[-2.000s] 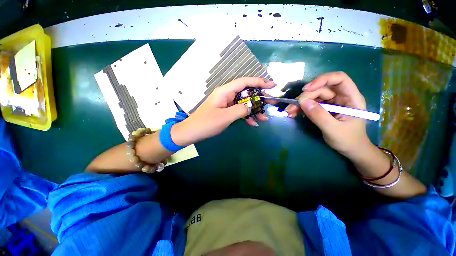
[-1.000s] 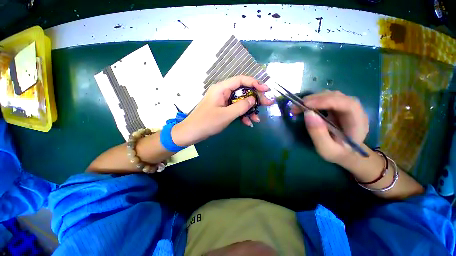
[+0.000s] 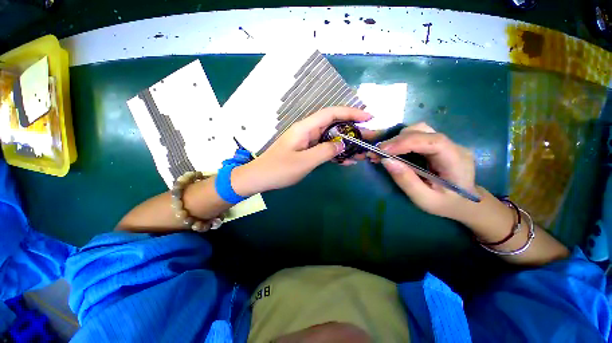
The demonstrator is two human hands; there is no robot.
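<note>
My left hand (image 3: 302, 151) holds a small round dark electronic unit (image 3: 343, 141) with yellow and silver bits, between thumb and fingers. My right hand (image 3: 433, 167) holds slim tweezers (image 3: 436, 179), their tip at the face of the unit. Whether anything is at the tip is too small to tell. A backing sheet (image 3: 251, 94) with grey-brown adhesive strips (image 3: 315, 84) in stepped rows lies beyond my left hand. A second backing sheet (image 3: 194, 114) with a band of grey strips lies to its left, partly behind my left wrist.
A yellow tray (image 3: 65, 114) with a pale sheet inside stands at the far left, near another person's blue sleeve (image 3: 27, 248). Amber tape (image 3: 543, 147) covers the right side of the dark green table (image 3: 429, 74). A white edge strip (image 3: 282, 33) curves along the back.
My right hand has moved left, bringing the tweezers from beside the unit back to its face. My left hand has tilted the unit and shifted slightly right.
</note>
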